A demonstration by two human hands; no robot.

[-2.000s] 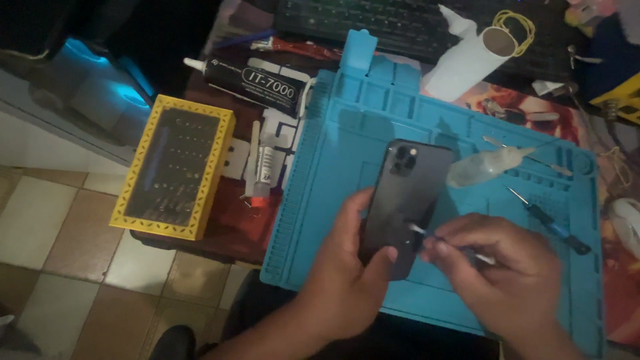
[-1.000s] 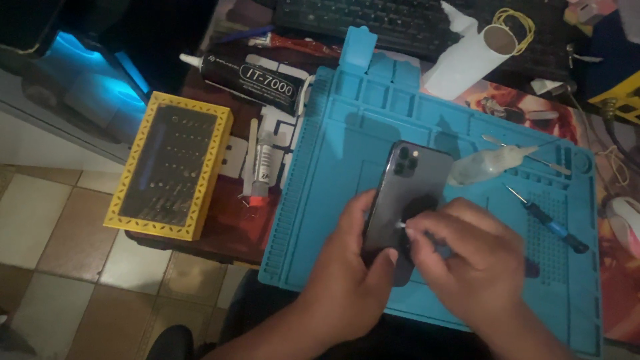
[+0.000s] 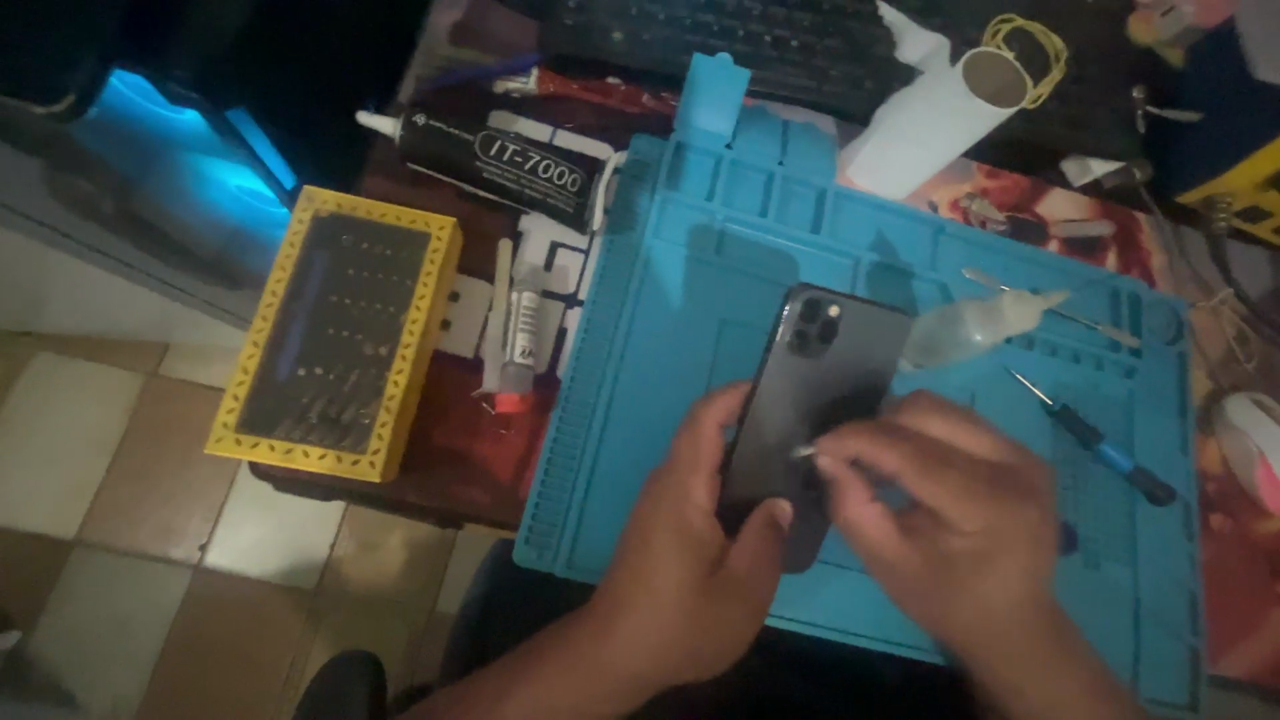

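Note:
A dark smartphone (image 3: 800, 400), its back with the camera cluster facing up, lies in the grip of my left hand (image 3: 700, 540), the thumb across its lower part. My right hand (image 3: 950, 510) pinches a small, thin item with a pale tip (image 3: 803, 452) that meets the phone's back; most of it is hidden by the fingers, and its kind cannot be told. Beneath both hands spreads a blue silicone repair mat (image 3: 640, 400). A translucent squeeze bottle (image 3: 975, 325) lies right of the phone, and a blue and black screwdriver (image 3: 1095, 440) rests farther right.
Left of the mat are a yellow-framed bit case (image 3: 425, 330), a black glue tube (image 3: 500, 165) and a small syringe-like tube with a red end (image 3: 522, 340). Behind stand a paper roll (image 3: 920, 120) and a keyboard (image 3: 720, 40). A metal spudger (image 3: 1090, 325) lies on the mat's far right.
My right hand has shifted over the phone's back; two seconds ago a longer stretch of the thin item showed in its fingers. My left hand keeps its hold on the phone.

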